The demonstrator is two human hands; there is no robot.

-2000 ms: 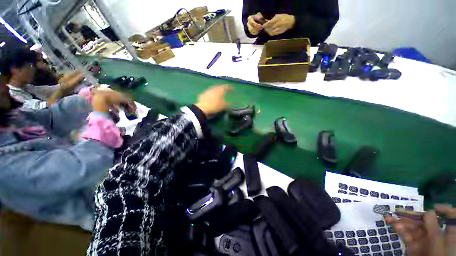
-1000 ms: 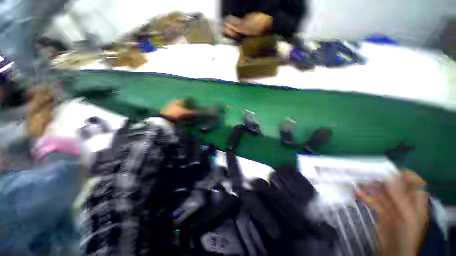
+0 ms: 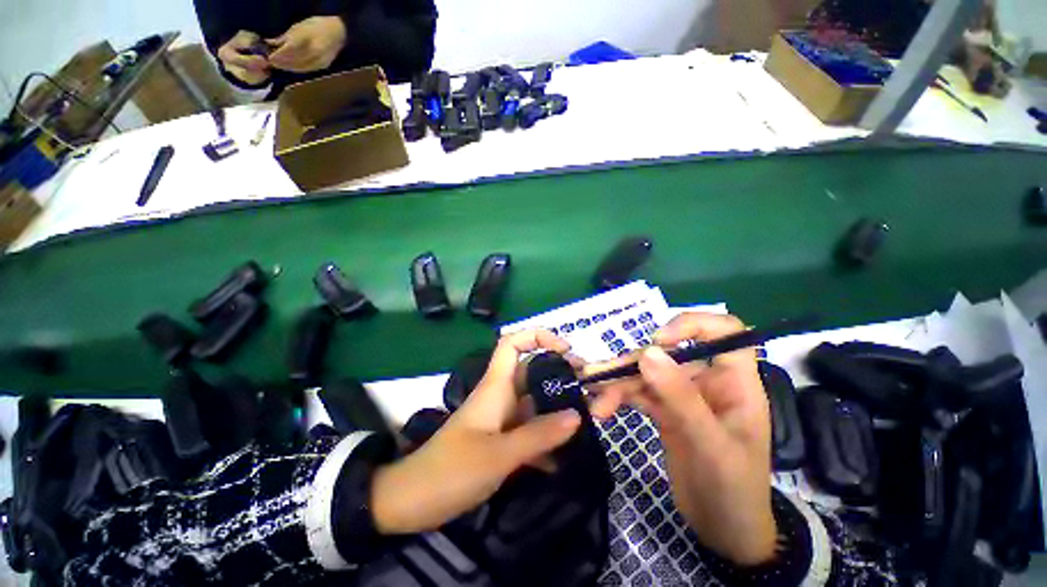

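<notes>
My left hand [image 3: 477, 441] holds a black device housing [image 3: 553, 384] upright in front of me, with a small dark label with pale marks on its end. My right hand [image 3: 700, 419] holds dark tweezers [image 3: 677, 352] like a pen, their tip at the end of the housing. The lower part of the housing is hidden by my left hand. Label sheets [image 3: 643, 487] with grids of small dark labels lie under and behind my hands.
Black housings are piled at left [image 3: 109, 459] and right [image 3: 844, 441]. A green conveyor belt [image 3: 712, 218] carries scattered units. On the far bench stand an open cardboard box [image 3: 341, 161], black-and-blue parts [image 3: 465, 109] and a second box [image 3: 817, 98]. A person stands opposite.
The view has swung right. My left hand has come back from over the belt and now holds a housing. The tweezers in my right hand are now at the housing's end.
</notes>
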